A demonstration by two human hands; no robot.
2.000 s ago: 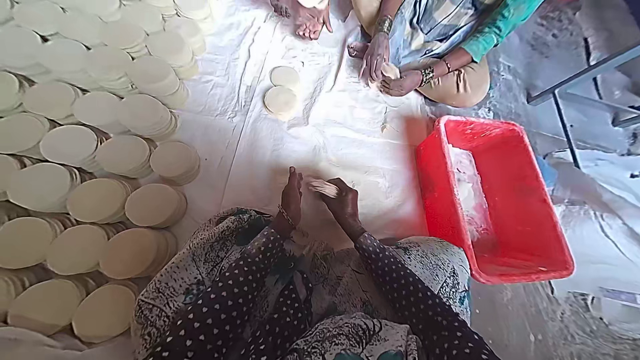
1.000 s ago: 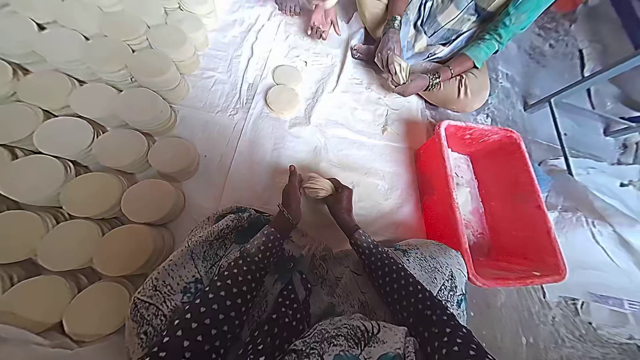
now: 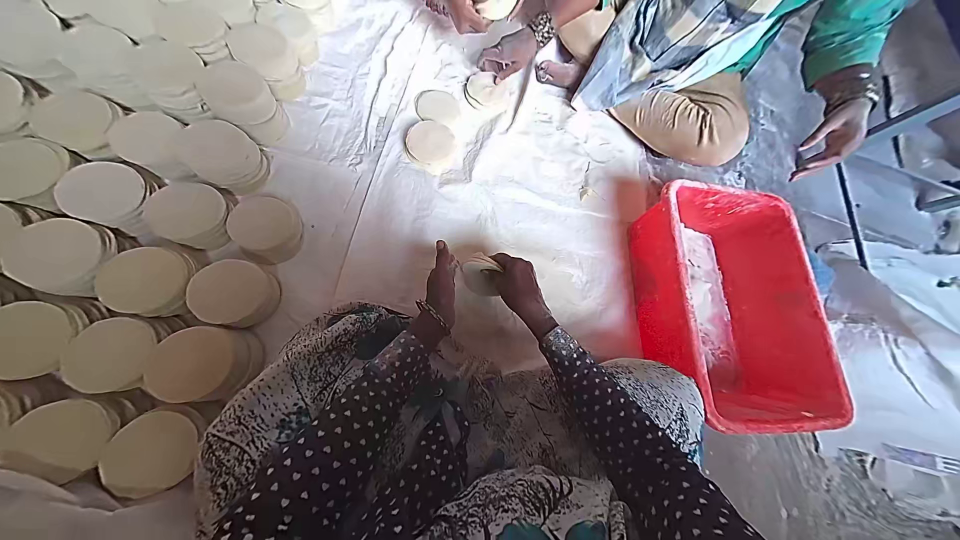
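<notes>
My right hand (image 3: 523,291) grips a small stack of thin, pale dough discs (image 3: 480,275) by its right side, above the white cloth in front of my lap. Just left of the stack, my left hand (image 3: 442,289) is held upright with its palm turned toward the discs; whether it touches them I cannot tell. Farther forward on the cloth lie two small stacks of round discs (image 3: 430,142), and a third stack (image 3: 484,88) is beside them under a co-worker's hand (image 3: 510,54).
Many stacks of pale discs (image 3: 232,292) cover the cloth (image 3: 375,217) at my left. A red plastic tub (image 3: 780,300) with white powder inside stands at my right. Across from me sits a co-worker, one hand (image 3: 840,135) behind the tub; another person's hands (image 3: 466,13) are at the top edge.
The co-worker's hands have parted, one reaching to a disc stack on the cloth where earlier frames show only two stacks, the other out to the right. The discs between my hands now sit flatter, less fanned.
</notes>
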